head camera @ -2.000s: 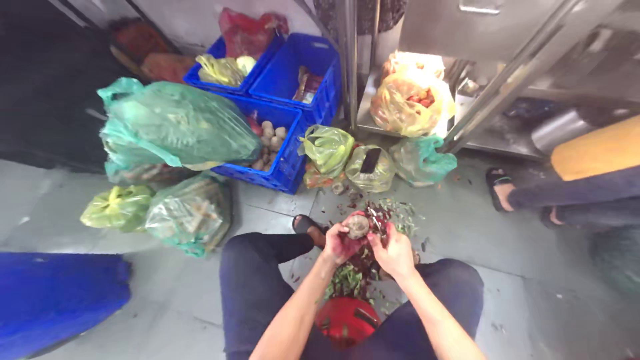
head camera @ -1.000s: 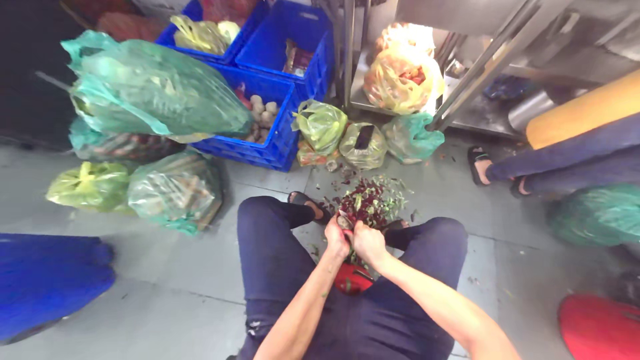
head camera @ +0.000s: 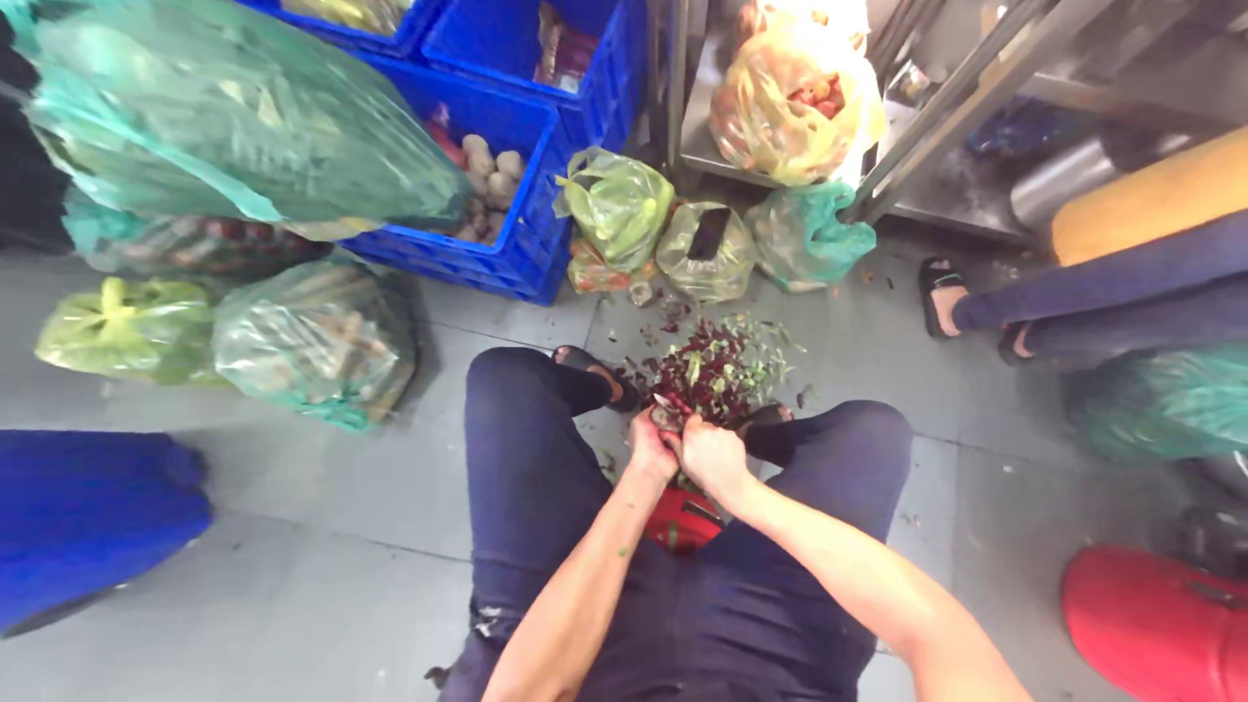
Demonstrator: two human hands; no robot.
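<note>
My left hand (head camera: 651,445) is closed around a small, roundish, brownish vegetable (head camera: 667,418), perhaps a beet, between my knees. Against it, my right hand (head camera: 712,450) is closed on what looks like a small knife, whose pale pointed blade (head camera: 663,401) shows above the vegetable; its handle is hidden in the fist. Just beyond both hands lies a pile of dark red and green peelings (head camera: 717,370) on the floor. A red plastic stool (head camera: 682,522) shows beneath my forearms.
Blue crates (head camera: 546,258), one holding round root vegetables, stand ahead on the left beside green plastic bags (head camera: 244,117). Knotted bags of vegetables (head camera: 616,210) sit beyond the peelings. At right are a steel rack (head camera: 936,117), another person's legs (head camera: 1121,283) and a red plastic object (head camera: 1160,614).
Two seconds ago my hands were farther apart, with the round vegetable showing more fully; now they are close together around it. The view has shifted.
</note>
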